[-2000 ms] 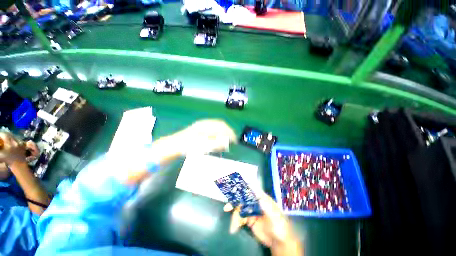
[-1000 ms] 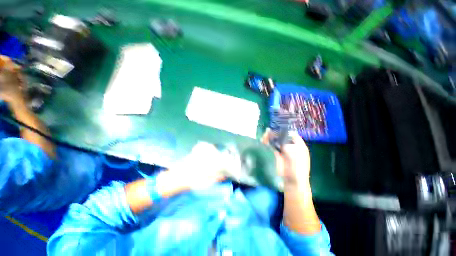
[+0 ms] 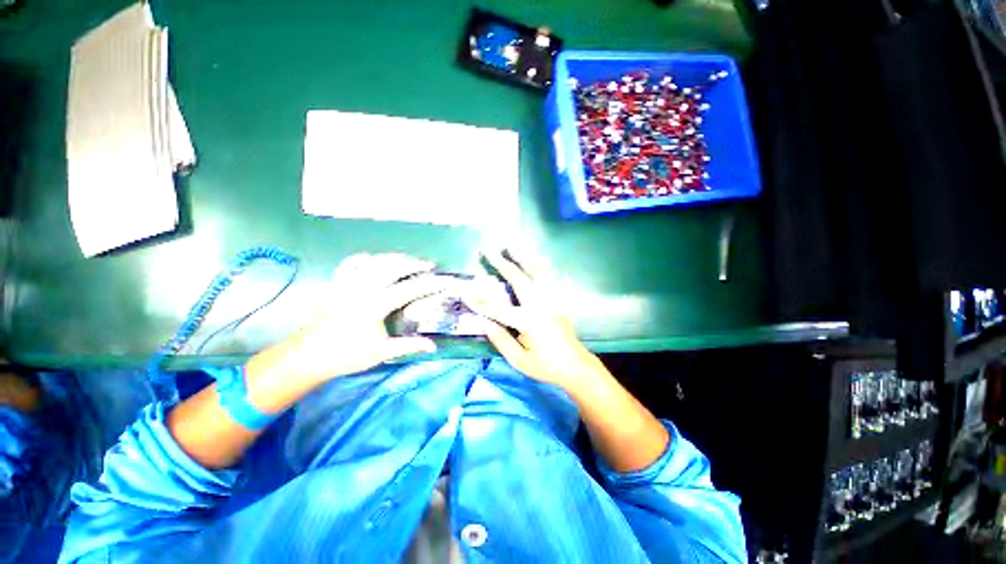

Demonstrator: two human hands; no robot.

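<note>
My left hand [image 3: 364,314], with a light blue wrist strap [image 3: 237,397], holds a circuit board [image 3: 441,313] near the bench's front edge. My right hand [image 3: 535,320] is on the board's right side, its fingers over the board. The board is partly covered by my fingers, and whether they pinch a small part cannot be told. A white sheet [image 3: 410,167] lies flat beyond my hands. A blue parts bin [image 3: 666,202] full of small red, black and white pieces stands to the right of the sheet.
A black housing [image 3: 511,49] with a blue board lies left of the bin. A stack of cards [image 3: 121,132] lies at left. A blue coiled cord [image 3: 210,303] runs from the strap. A thin tool [image 3: 725,247] lies below the bin. Black trays [image 3: 883,408] stand at right; a person's sleeve shows lower left.
The view has tilted down towards the bench edge. My right hand has moved from beside the bin with the board to my left hand; both are now at the board.
</note>
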